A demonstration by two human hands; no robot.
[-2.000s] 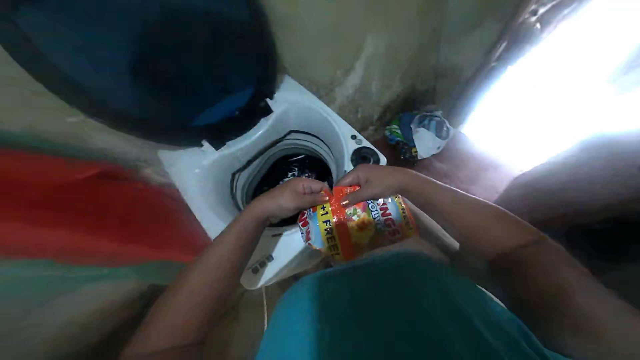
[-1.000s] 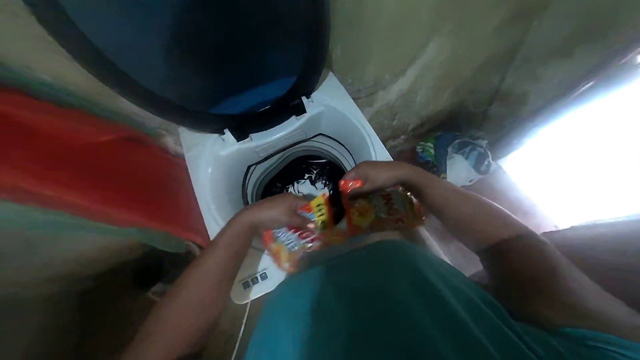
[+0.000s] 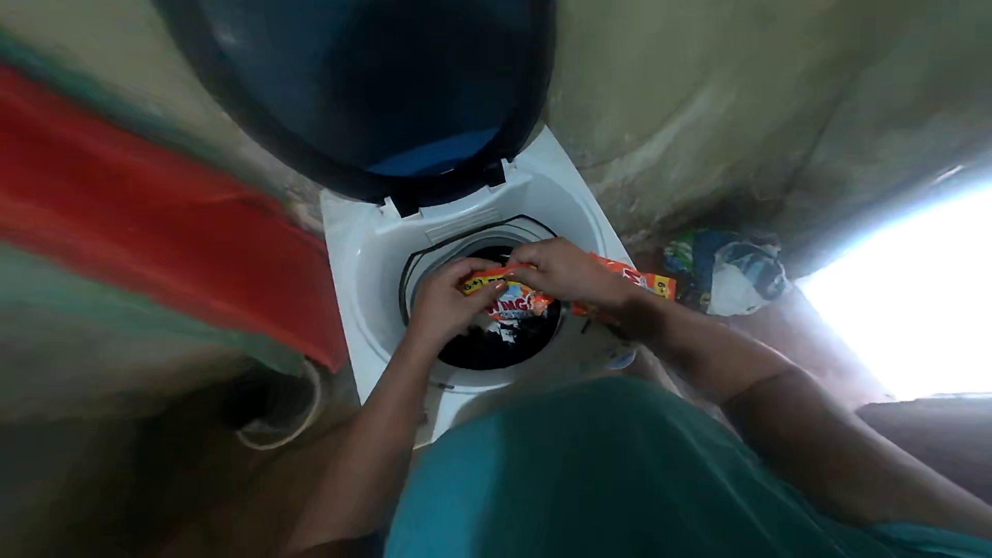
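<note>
Over the open tub of a white top-loading washing machine (image 3: pixel 364 310), my left hand (image 3: pixel 453 298) pinches the top edge of an orange, printed plastic sachet (image 3: pixel 511 304). Fingers of my right hand (image 3: pixel 562 271) grip the same edge close beside it. A second orange sachet (image 3: pixel 659 285) sticks out from behind my right hand, which partly hides it; whether the two sachets are joined I cannot tell. Below them, inside the drum, lies something dark with pale glints (image 3: pixel 488 349). The machine's dark blue round lid (image 3: pixel 434 93) stands raised at the back.
A red cloth or sheet (image 3: pixel 155 201) slants along the left side. A round-rimmed container (image 3: pixel 316 387) stands at the lower left. Crumpled plastic bags (image 3: pixel 736 271) lie on the right by the wall (image 3: pixel 697 132), near a very bright opening (image 3: pixel 914 302).
Both hands have moved forward from near my body to over the drum. The sachets, earlier held in front of my shirt, have come with them. The view has shifted.
</note>
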